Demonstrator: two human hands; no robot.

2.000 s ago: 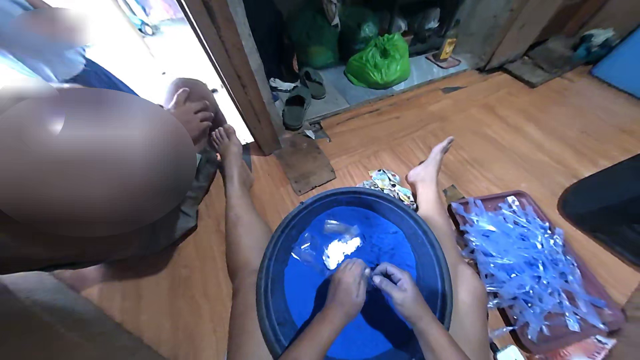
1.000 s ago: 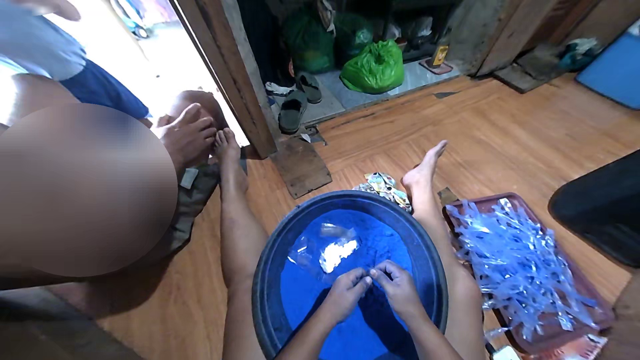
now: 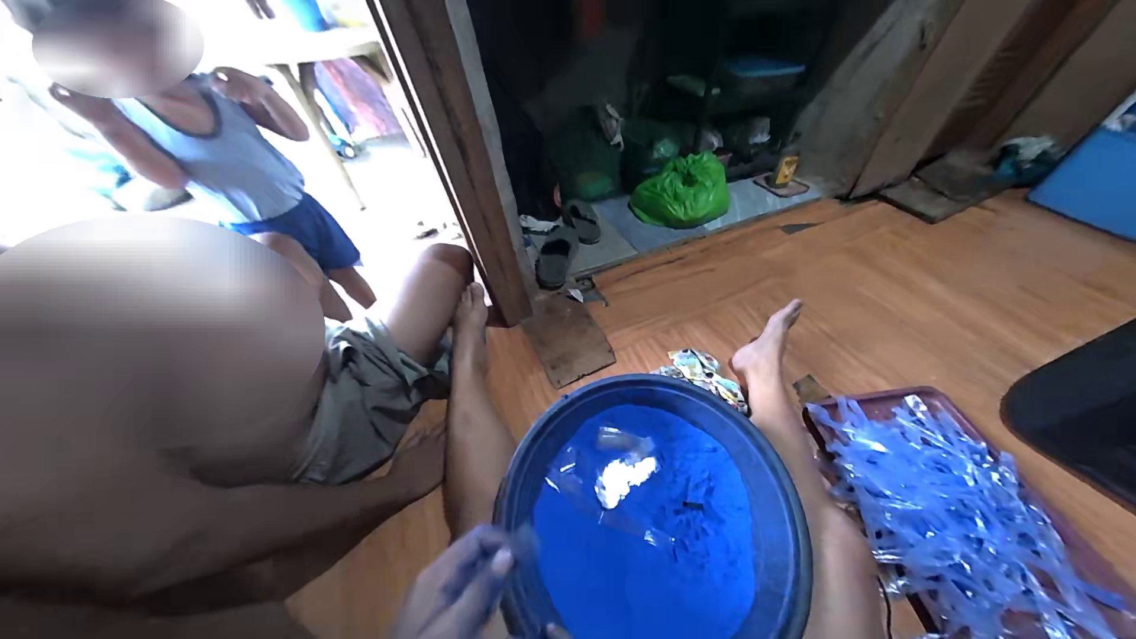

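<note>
A round dark tub (image 3: 785,497) stands between the wearer's legs, with bright blue powder (image 3: 639,577) inside. Clear plastic pieces (image 3: 621,439) and a white patch (image 3: 626,479) lie on the powder. My left hand (image 3: 461,581) is at the tub's lower left rim, blurred, thumb and fingers together on what looks like a small translucent piece (image 3: 525,540). At the bottom edge a fingertip (image 3: 557,631) shows, perhaps of my right hand; the rest is out of frame. Many bluish clear plastic strips (image 3: 950,506) are heaped on a maroon tray (image 3: 927,395) at the right.
A seated person (image 3: 355,435) is close on the left, and a standing person (image 3: 222,160) is by the doorway. Beyond the wooden floor are a green plastic bag (image 3: 683,191), slippers (image 3: 557,256) and a bottle (image 3: 786,167). A patterned cloth (image 3: 701,368) touches the tub's far side.
My hands have left the middle of the tub, the left one moving to its lower left rim. The standing person shows more fully at the door. The seated person's hand has left the raised knee.
</note>
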